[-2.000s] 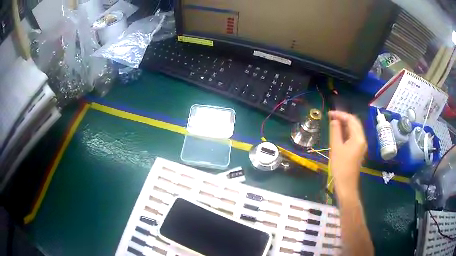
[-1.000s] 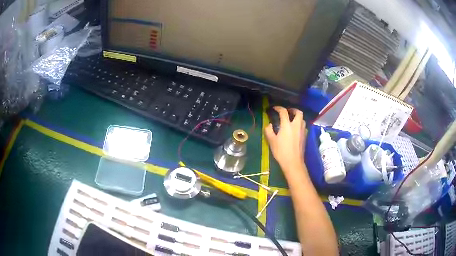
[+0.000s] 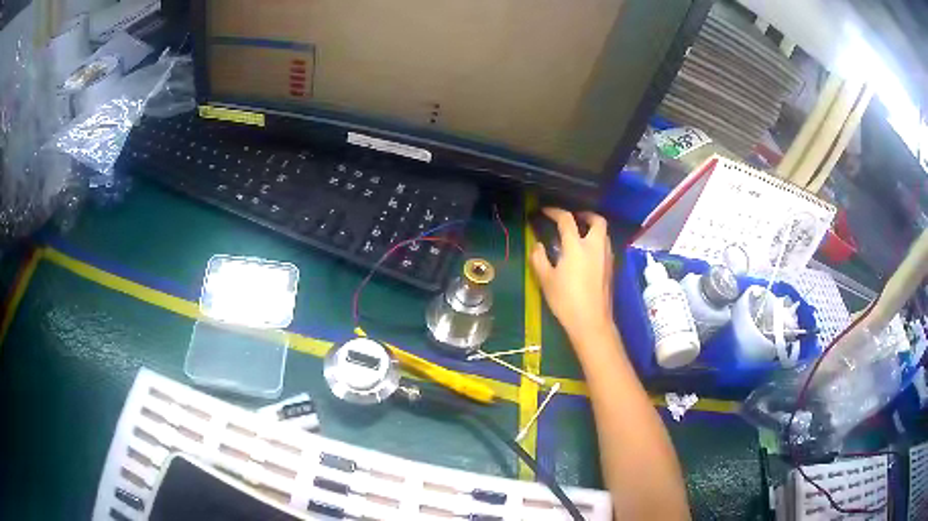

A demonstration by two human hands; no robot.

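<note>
My right hand [image 3: 576, 277] rests over the black computer mouse [image 3: 549, 236], right of the keyboard; the hand covers part of the mouse. My left hand is out of the picture. The large monitor [image 3: 407, 71] stands behind the black keyboard [image 3: 305, 193] and shows a small window with red marks at its left. The round silver test fixture [image 3: 361, 370] has a dark slot on its pale top. A yellow pen tool [image 3: 443, 372] lies just right of it.
A silver cylinder with brass top [image 3: 461, 310] stands beside cotton swabs [image 3: 506, 363]. An open clear box [image 3: 240, 326] lies left. The parts tray [image 3: 397, 478] bears a smartphone [image 3: 209, 494]. A blue bin [image 3: 636, 336] holds bottles beside a desk calendar [image 3: 743, 219]. A black cable [image 3: 499, 432] crosses the tray.
My right hand has moved from above the mat beside the cylinder onto the mouse. The view has swung right, so the bench things sit further left.
</note>
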